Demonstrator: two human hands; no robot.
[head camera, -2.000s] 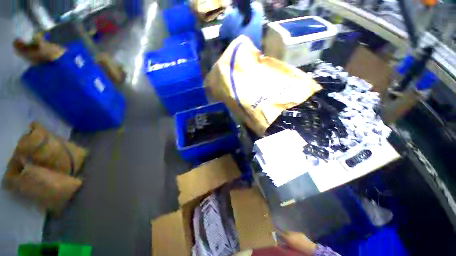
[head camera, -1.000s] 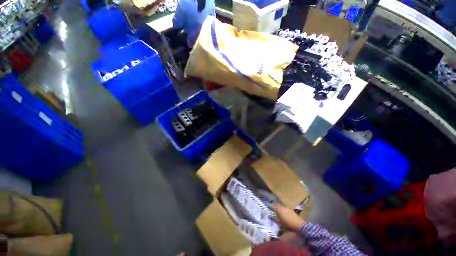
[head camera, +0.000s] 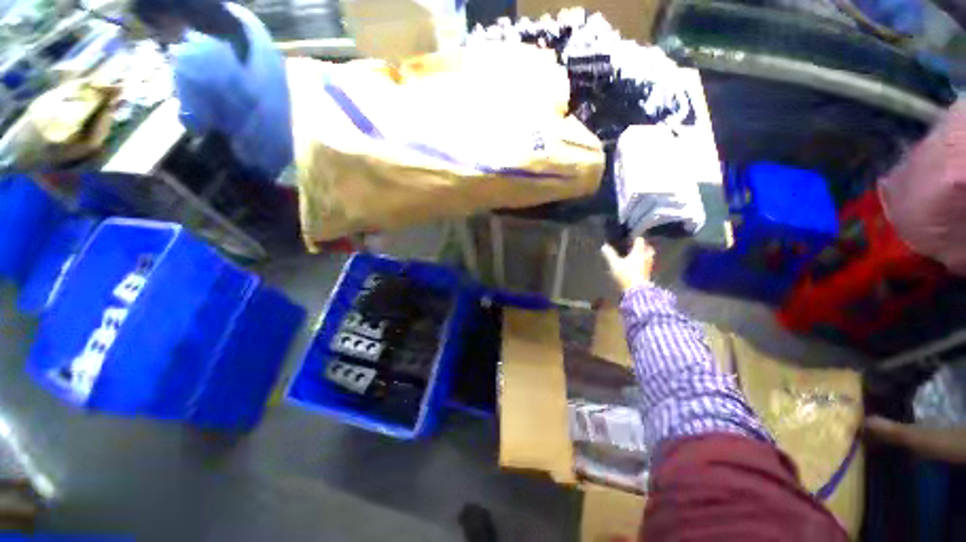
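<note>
My right hand (head camera: 632, 263) reaches up from the lower right in a checked sleeve with a dark red sleeve above it. It is small and blurred, just below the near edge of a stack of white panels (head camera: 659, 175) on the bench. Its fingers look apart and nothing shows clearly in them; a dark patch lies at the fingertips, and contact with the stack cannot be told. An open cardboard carton (head camera: 535, 397) with greyish-white parts (head camera: 606, 426) stands beneath my forearm, partly hidden. My left hand is not in view.
A yellow-tan sack (head camera: 445, 159) lies beside black parts (head camera: 598, 101) and white parts (head camera: 636, 69). A blue crate (head camera: 300, 394) holds black and white pieces. Blue bins (head camera: 159, 328) stand left, a blue bin (head camera: 789, 201) and red item (head camera: 847, 286) right. A person (head camera: 233, 90) is upper left.
My right hand has moved out of the carton and up to the white panel stack. The view has turned and come closer to the bench.
</note>
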